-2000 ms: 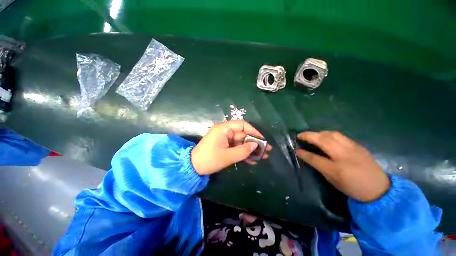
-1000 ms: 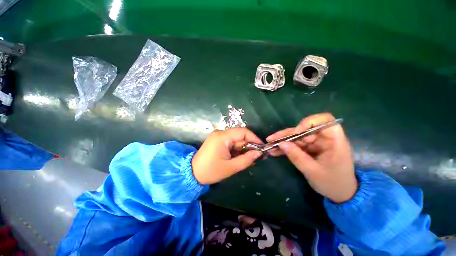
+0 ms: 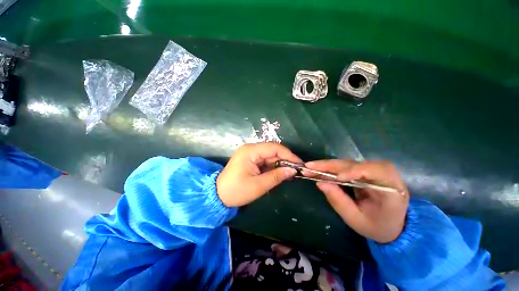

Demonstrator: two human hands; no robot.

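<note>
My left hand (image 3: 253, 175) pinches a small silver metal frame (image 3: 286, 165) between thumb and fingers, seen nearly edge-on. My right hand (image 3: 367, 196) holds thin silver tweezers (image 3: 355, 183) between thumb and fingers. Their tip end meets the frame at my left fingertips; the exact contact is too small to tell. A loose pile of tiny shiny bits (image 3: 269, 131) lies on the bench just beyond my left hand.
Stacked silver frames (image 3: 310, 86) and a taller stack (image 3: 358, 80) stand beyond my right hand. A tapered clear bag (image 3: 104, 91) and a rectangular clear bag (image 3: 169, 83) lie left on the dark green bench (image 3: 239, 74). A blue cloth edge shows at far left.
Two seconds ago my right hand was farther right, near the tweezers low over the bench. It now holds them at the frame, their rear end lower than one second ago. The frame has turned edge-on.
</note>
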